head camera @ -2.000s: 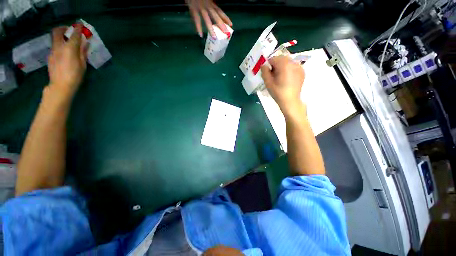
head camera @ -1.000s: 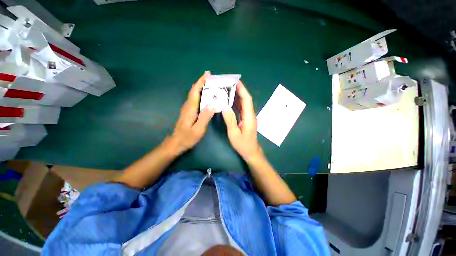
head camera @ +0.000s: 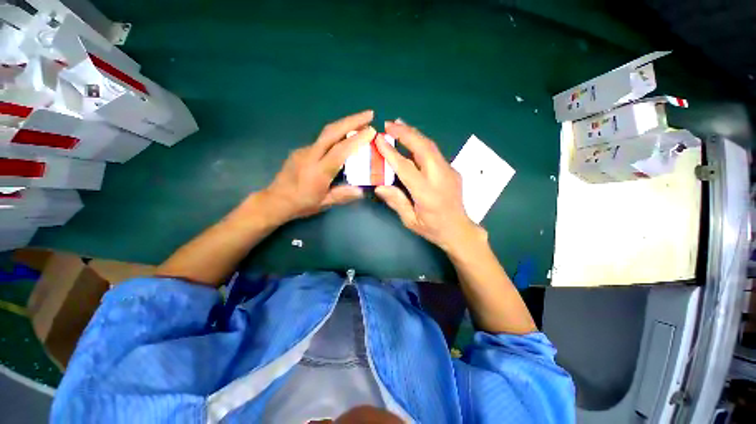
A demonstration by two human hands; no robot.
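A white retail carton with a red band point(head camera: 370, 168) stands between my hands over the green bench. Only its small end shows, and it looks closed. My left hand point(head camera: 319, 168) holds its left side, with fingers on the top edge and the thumb low. My right hand point(head camera: 427, 180) holds its right side, with fingertips on the end near the red band. The fingers hide the carton's sides. A flat white card point(head camera: 482, 179) lies on the bench just beyond my right hand, partly hidden by it.
White cartons with red bands point(head camera: 124, 116) are piled at the left. Several open cartons point(head camera: 617, 124) stand at the right, on and beside the cream board point(head camera: 626, 236). A brown corrugated box point(head camera: 70, 302) is below the bench edge at lower left. Grey machinery point(head camera: 597, 348) is at lower right.
The carton's flap stood up and its contents showed; now the end is covered and the red band faces up. My fingers have moved in over the end.
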